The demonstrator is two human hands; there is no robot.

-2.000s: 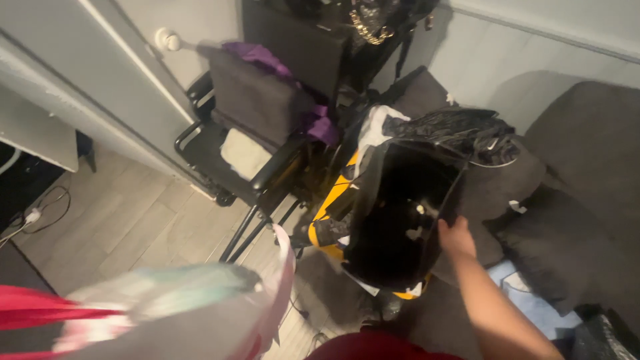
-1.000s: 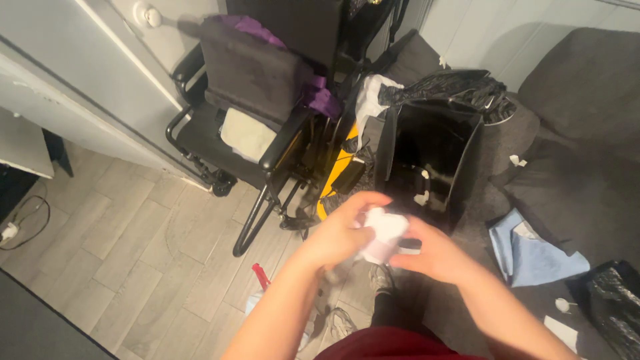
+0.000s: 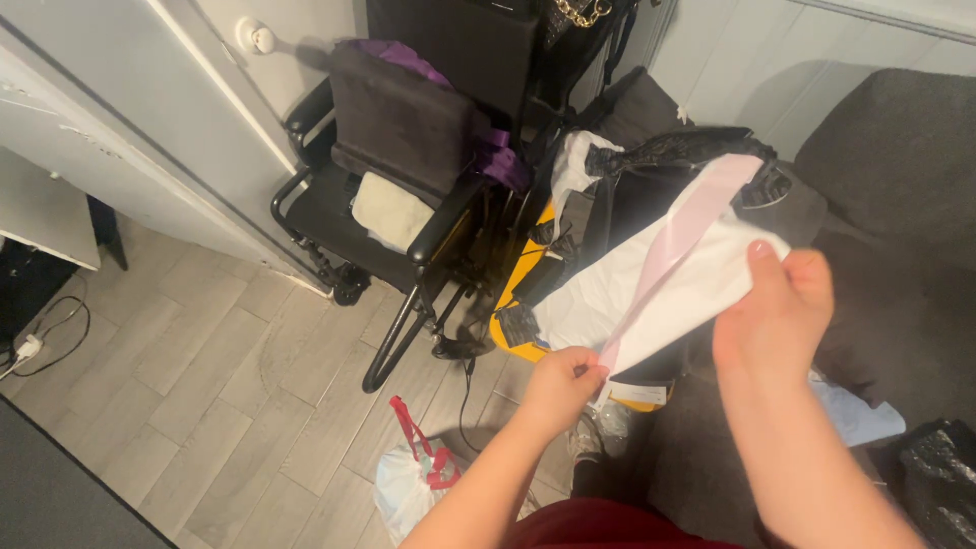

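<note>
Between my hands is a thin white plastic bag or sheet (image 3: 686,282) with a pink strip along it, spread out and slanting up to the right. My left hand (image 3: 564,385) pinches its lower edge, where the pink strip ends. My right hand (image 3: 778,305) grips its right side, thumb on top. Behind and partly hidden by it is a black bin or open bag (image 3: 648,202), with black plastic gathered at the top. A yellow-edged tray or case (image 3: 526,282) with dark items and cables lies under and beside these.
A wheelchair (image 3: 358,229) with a grey cushion and white cloth stands at the left. On the tiled floor is a white bag (image 3: 404,480) with red drawstrings, near a cable. A dark sofa (image 3: 892,152) at the right holds a light blue cloth (image 3: 858,412) and a black plastic bag (image 3: 942,473).
The small white bundle between my hands one second ago is now unfolded into a wide sheet. Two seconds ago my right hand was at the black bin's side, with a white, red-stringed bag at the left.
</note>
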